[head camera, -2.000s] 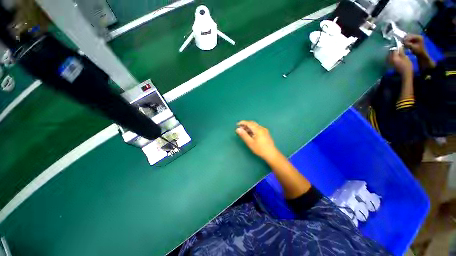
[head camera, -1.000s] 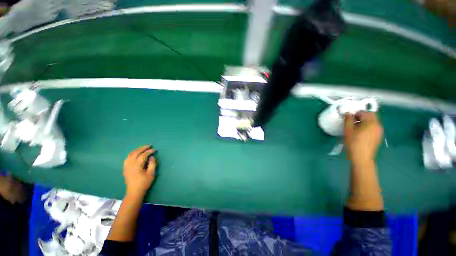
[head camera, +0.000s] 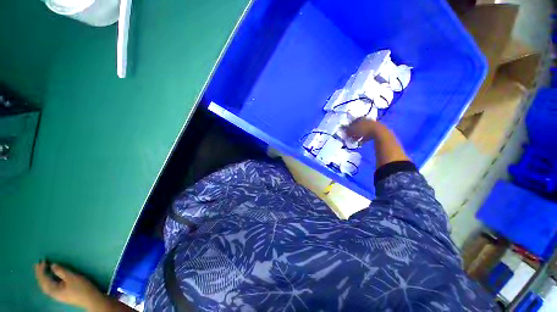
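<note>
Several white brackets (head camera: 369, 85) with thin black cables lie in a row inside the right blue tote (head camera: 452, 73). My right hand (head camera: 364, 130) reaches into this tote, its fingers at the nearer brackets; the fingertips are blurred, so whether they grip one cannot be told. My left hand (head camera: 64, 285) rests on the green bench (head camera: 91, 183) at the lower left, fingers apart and empty. A white camera body (head camera: 98, 11) with a flat white antenna (head camera: 124, 39) stands at the top left, partly cut off by the frame.
A dark box-like device (head camera: 18, 140) is cut off at the left edge. Part of another blue tote (head camera: 139, 262) shows below the bench edge near my left arm. Cardboard (head camera: 498, 79) and more blue bins (head camera: 519, 213) are on the floor at the right.
The view has swung right and down. My right hand has left the white camera body on the bench and is now inside the right tote. My left hand stays on the bench.
</note>
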